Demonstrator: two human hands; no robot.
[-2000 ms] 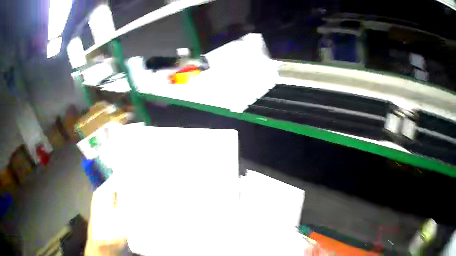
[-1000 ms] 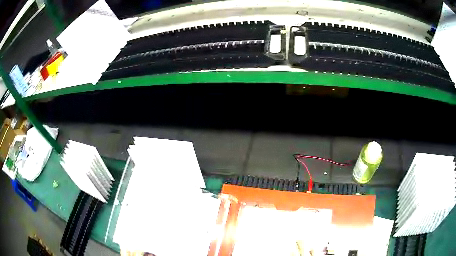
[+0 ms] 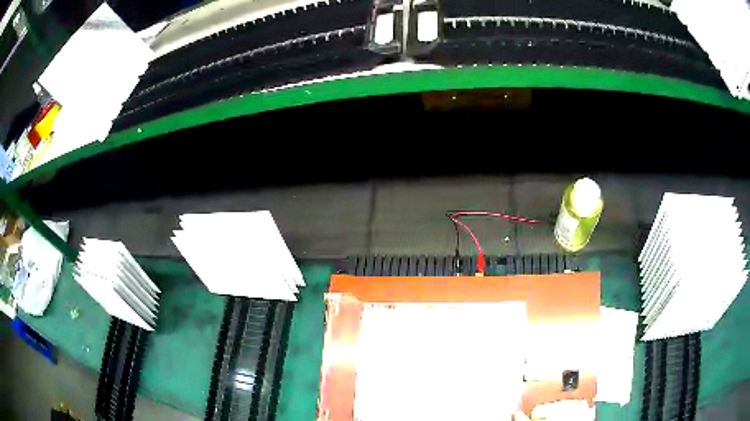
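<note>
The orange-red test fixture (image 3: 460, 286) lies in front of me at the bottom of the view. Its centre (image 3: 440, 362) is washed out white, so I cannot tell a panel's face or edges there. A shiny clear strip (image 3: 341, 329) runs along the fixture's left side. A small black switch (image 3: 570, 379) sits at its right side. Just below the switch, a pale overexposed shape is cut off by the bottom edge; it may be my right hand, but I cannot tell. My left hand is not in view.
White panels stand upright in black racks at far left (image 3: 115, 284), left (image 3: 238, 255) and right (image 3: 691, 267). A white sheet (image 3: 617, 353) lies beside the fixture. Behind are red and black leads (image 3: 473, 238) and a yellow-green bottle (image 3: 580, 215). A green-edged shelf (image 3: 411, 82) crosses above.
The large white shape over the left side of the bench is gone, and the rack strips there now show. The view has turned and dropped, so more of the fixture and its switch show.
</note>
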